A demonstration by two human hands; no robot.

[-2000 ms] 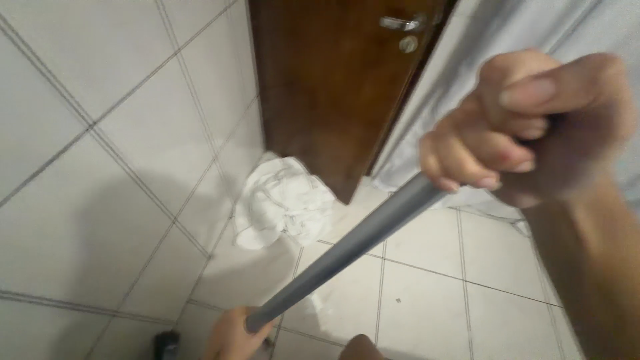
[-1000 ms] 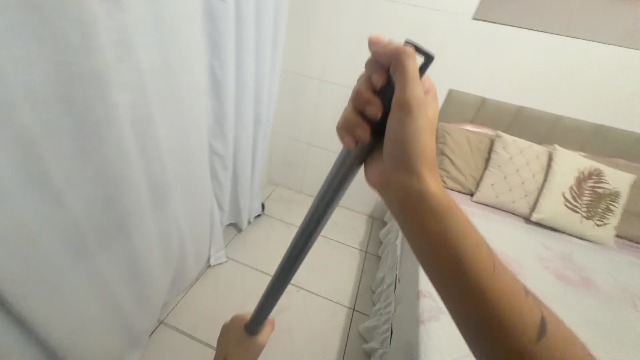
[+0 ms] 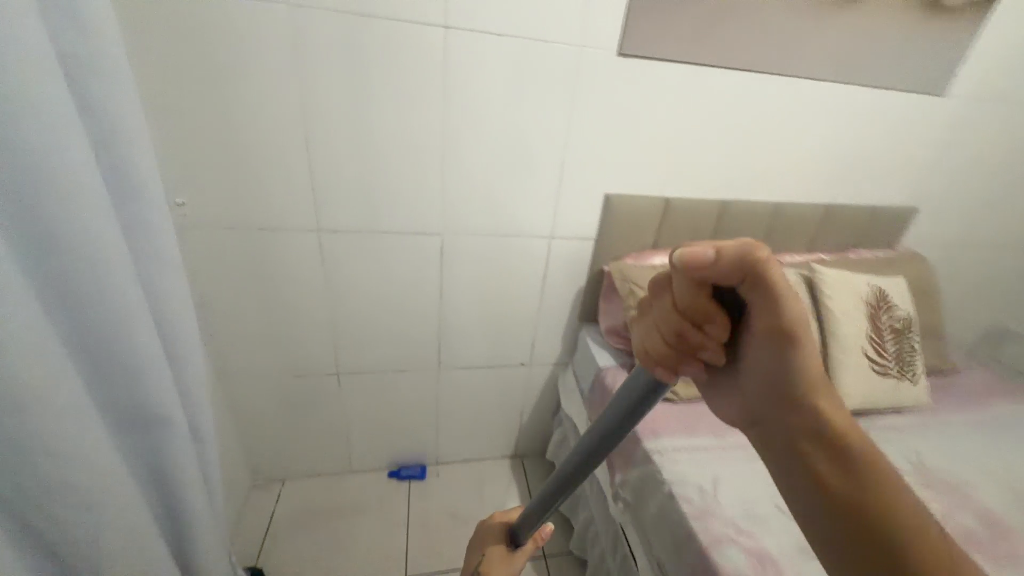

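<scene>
A grey pole (image 3: 592, 448) runs diagonally from the lower middle up to the right. My right hand (image 3: 712, 328) is closed around its dark upper end, in front of the bed's cushions. Lower down, my left hand (image 3: 500, 544) grips the pole at the bottom edge of the view. The pole's far end is out of sight below the left hand. On the floor by the wall, left of the pole, lies a blue plastic bottle (image 3: 408, 473).
A light curtain (image 3: 88, 320) hangs along the left. The bed (image 3: 768, 496) with a padded headboard (image 3: 760, 222) and a leaf-print cushion (image 3: 872, 340) fills the right. A tiled wall (image 3: 384, 296) stands ahead, with a panel (image 3: 792, 44) high on it.
The view has swung from a brown door and a white cloth heap to the bed and back wall. Both hands have stayed on the pole. The blue bottle has come into view.
</scene>
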